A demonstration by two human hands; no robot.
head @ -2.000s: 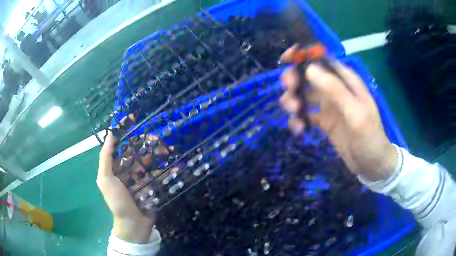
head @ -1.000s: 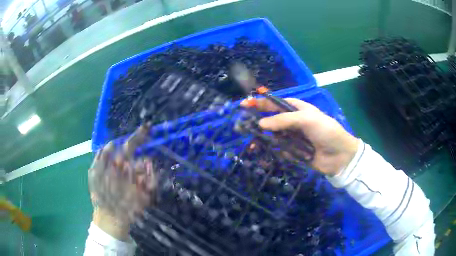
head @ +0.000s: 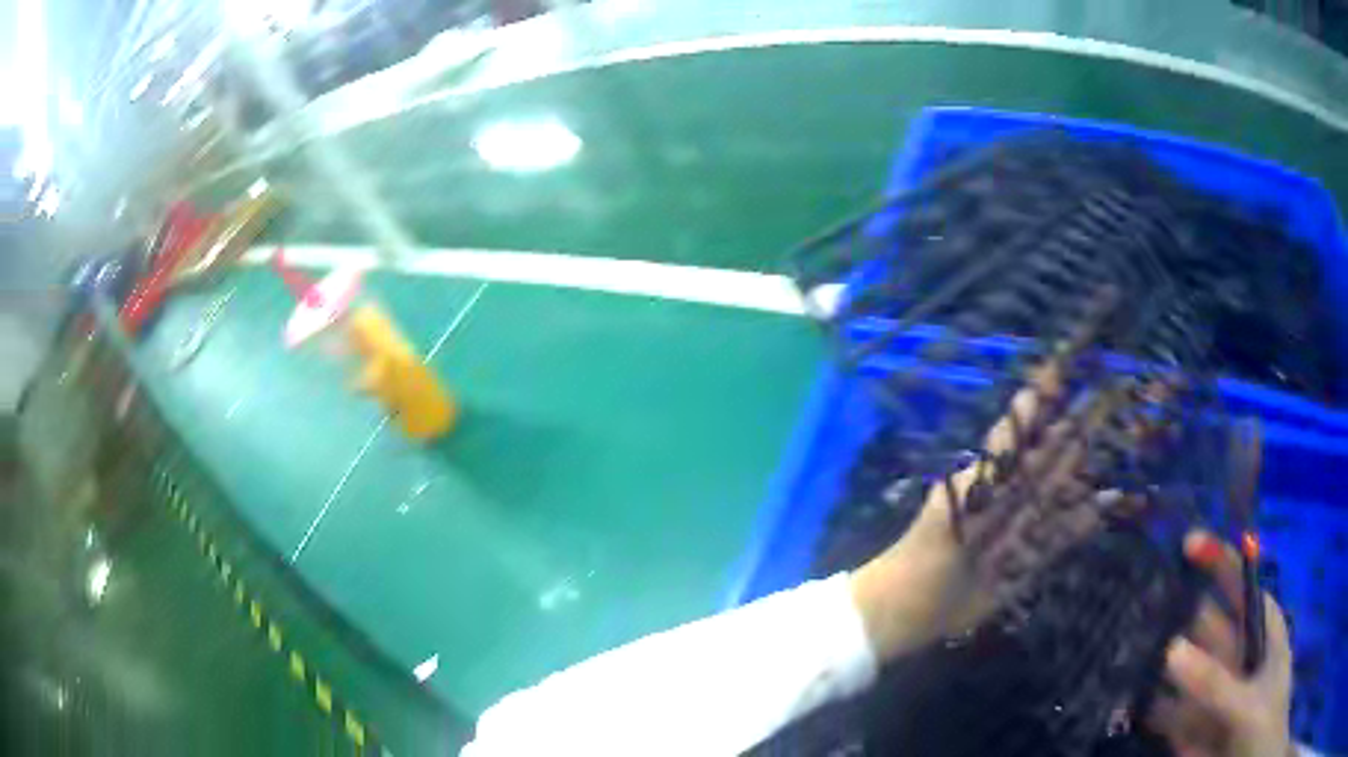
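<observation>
A black sprue frame [head: 1087, 252] is held over the blue bins, blurred by motion. My left hand [head: 946, 555] holds it from the left, fingers behind and among its bars. My right hand [head: 1234, 666] is low at the right, cut off by the bottom edge, and holds the side cutters [head: 1254, 592] upright, with orange bands showing. Whether the jaws are open cannot be told. The near blue bin [head: 791, 496] lies under my hands with dark small parts in it, partly hidden by my left arm and the frame.
The far blue bin [head: 946, 141] holds a heap of black pieces. A yellow-orange cup [head: 399, 377] with pale top and red straw is on the green floor [head: 621, 429] to the left. White lines and yellow-black tape [head: 274, 629] cross the floor.
The view has turned left, so bins and hands now sit at the right and the cup shows fully. The dark stack has left the view. The right hand is lower, clear of the left hand.
</observation>
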